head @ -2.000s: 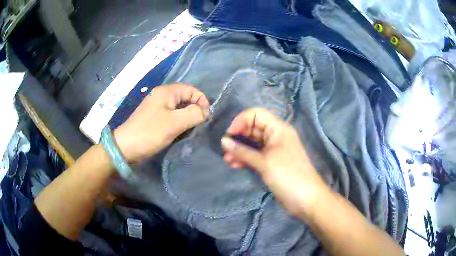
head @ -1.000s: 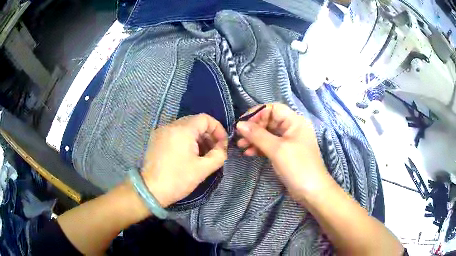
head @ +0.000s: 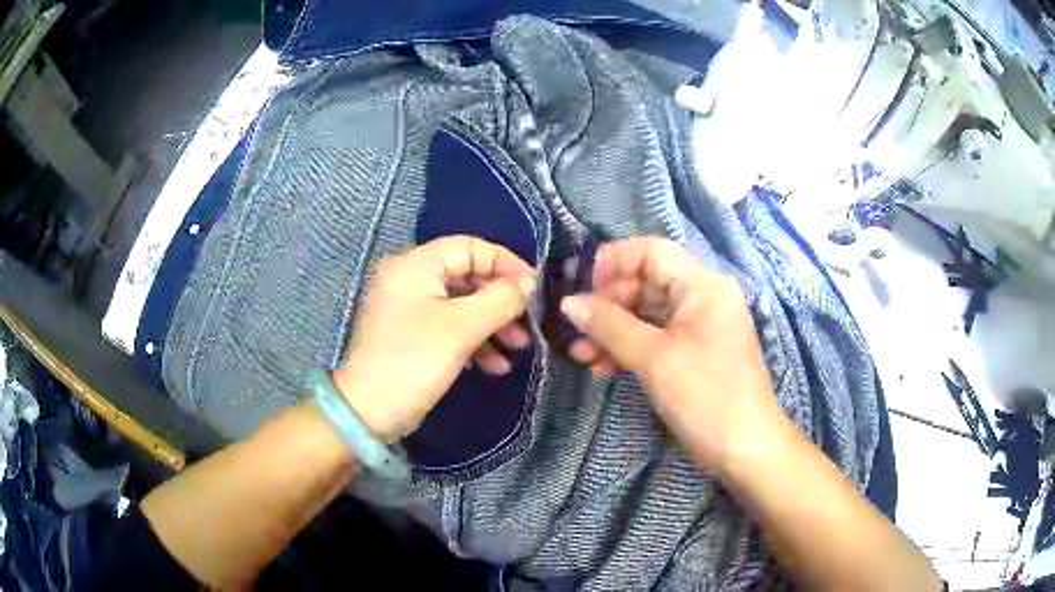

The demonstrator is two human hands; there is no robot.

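Observation:
The grey-blue denim garment (head: 312,197) lies inside out in front of me. Its pocket bag (head: 474,422) shows a plain dark navy face with a stitched curved edge. My left hand (head: 445,318) pinches the pocket bag's edge between thumb and fingers. My right hand (head: 648,330) is just right of that edge, with thumb and fingers around a dark fabric strip (head: 573,278) held against the seam. The fingertips partly hide the strip and it is blurred.
The white sewing machine (head: 960,150) and its bright lamp (head: 735,127) stand at the upper right. Black thread snips (head: 969,405) and a pile of black strips (head: 1015,463) lie on the white table (head: 926,463) at the right. A wooden edge (head: 98,387) runs at the left.
The pocket bag has been turned from its grey face to its navy face, and the view has shifted towards the machine. The strip has moved from standing off in my right fingers to the pocket edge.

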